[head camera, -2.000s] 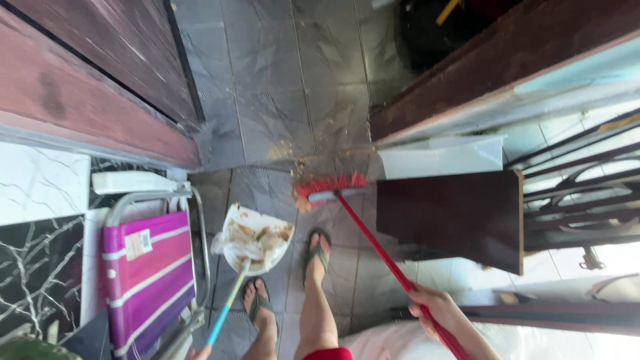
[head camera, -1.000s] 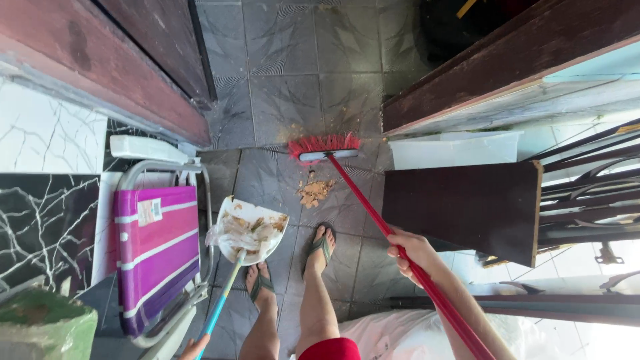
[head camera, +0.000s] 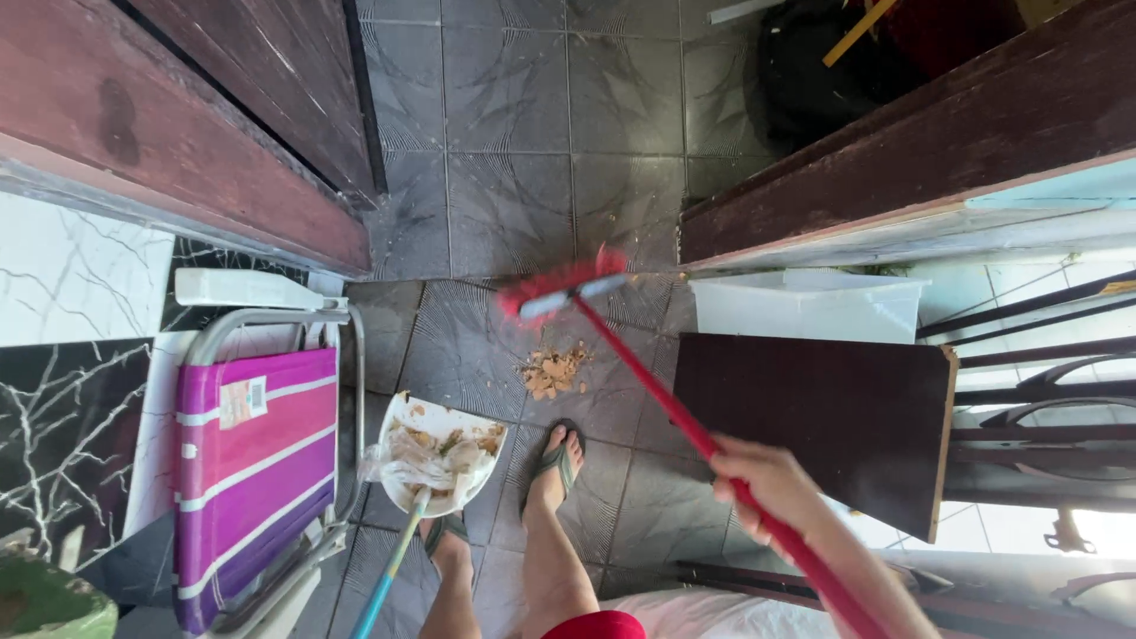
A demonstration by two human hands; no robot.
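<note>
My right hand is closed around the red handle of a push broom. The broom head, with red bristles and a grey block, is blurred at the doorway, just beyond a small pile of brown debris on the tiles. A white dustpan holding crumpled plastic and brown scraps lies left of the pile, in front of my left foot. Its long blue and yellowish handle runs down to the bottom edge; my left hand is outside the view.
A folded purple and pink striped chair stands at the left. On the right are a dark board, a white plastic bin and metal bars. Dark wooden door frames flank the opening. My sandalled feet are on grey tiles.
The broom head has tilted and blurred since one second ago, staying beyond the pile. Two seconds ago it was beside the debris. My left hand, partly visible earlier, has left the view.
</note>
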